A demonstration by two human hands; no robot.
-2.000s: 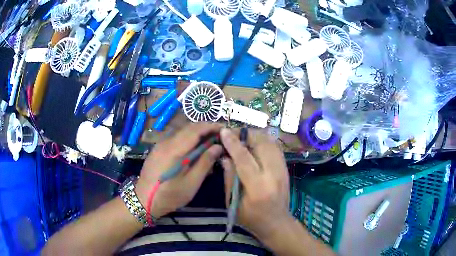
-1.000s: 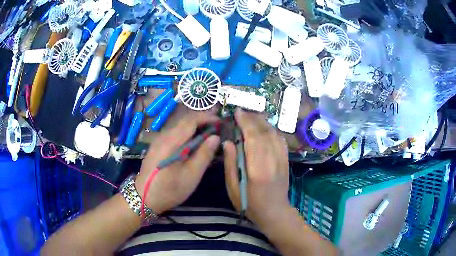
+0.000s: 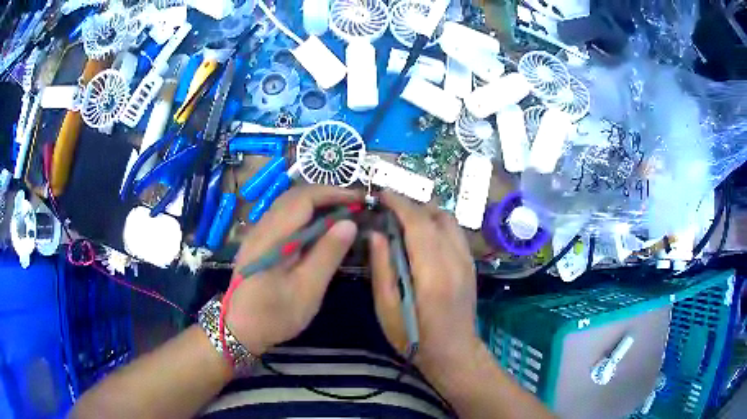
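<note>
My left hand (image 3: 295, 262) holds a grey test probe with red marks (image 3: 287, 247) and a red wire. My right hand (image 3: 430, 270) holds a grey probe (image 3: 403, 286) with a black wire. The hands are close together at the bench's front edge. A small light part (image 3: 370, 199) shows between the fingertips; the probe tips are too dark and small to tell what they touch. Just beyond lies a handheld fan with a white round slotted head (image 3: 330, 154) and a white handle (image 3: 398, 180), with thin leads at its neck.
Blue cylindrical batteries (image 3: 264, 174) and blue-handled pliers (image 3: 168, 168) lie left. Small green circuit boards (image 3: 440, 155), white housings (image 3: 475, 190) and a purple spool (image 3: 518, 223) lie right. Plastic bags (image 3: 631, 155) are farther right. A green crate (image 3: 573, 311) stands below right.
The fan first shifted up in view, then slightly down. My right hand's probe has tilted, its rear end moving right. Both hands still hold their probes.
</note>
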